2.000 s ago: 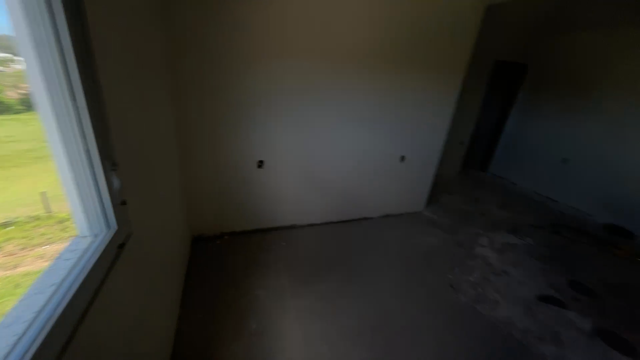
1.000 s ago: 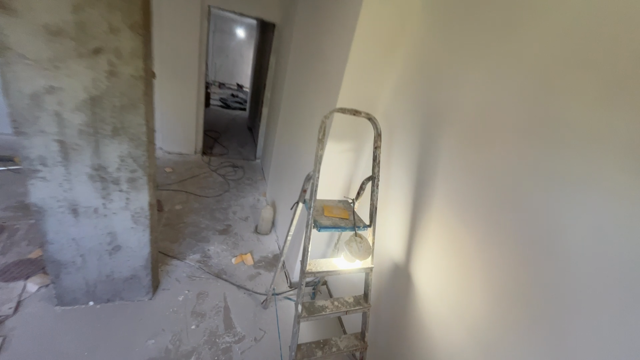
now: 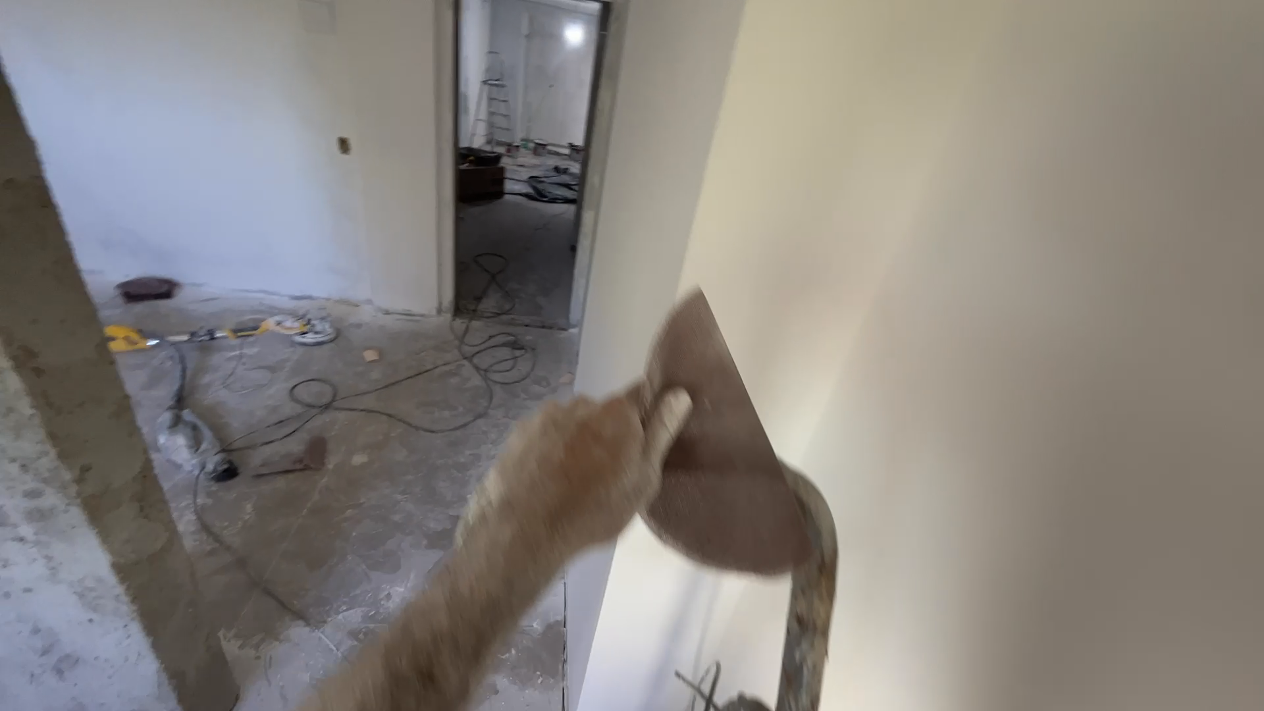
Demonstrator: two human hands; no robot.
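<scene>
My left hand (image 3: 578, 474) reaches in from the bottom left, blurred, and grips a brown abrasive disc (image 3: 731, 474), which looks folded or bent, with one straight edge. The thumb lies on its face and the other fingers are mostly hidden. Just behind the disc's lower right edge is the curved metal top rail of a stepladder (image 3: 812, 612), stained with paint or plaster, near the pale wall (image 3: 987, 326). My right hand is out of view.
A long-necked yellow sander (image 3: 242, 331) lies on the dusty floor, with a looped black cable (image 3: 425, 427) and a grey-white tool (image 3: 188, 439) nearby. A concrete column (image 3: 89, 444) stands left. Beyond the doorway (image 3: 518, 237) are another stepladder (image 3: 494, 114) and clutter.
The view has swung from the window corner to the stepladder and is now closer to it. My left hand has come into view with the abrasive disc in it.
</scene>
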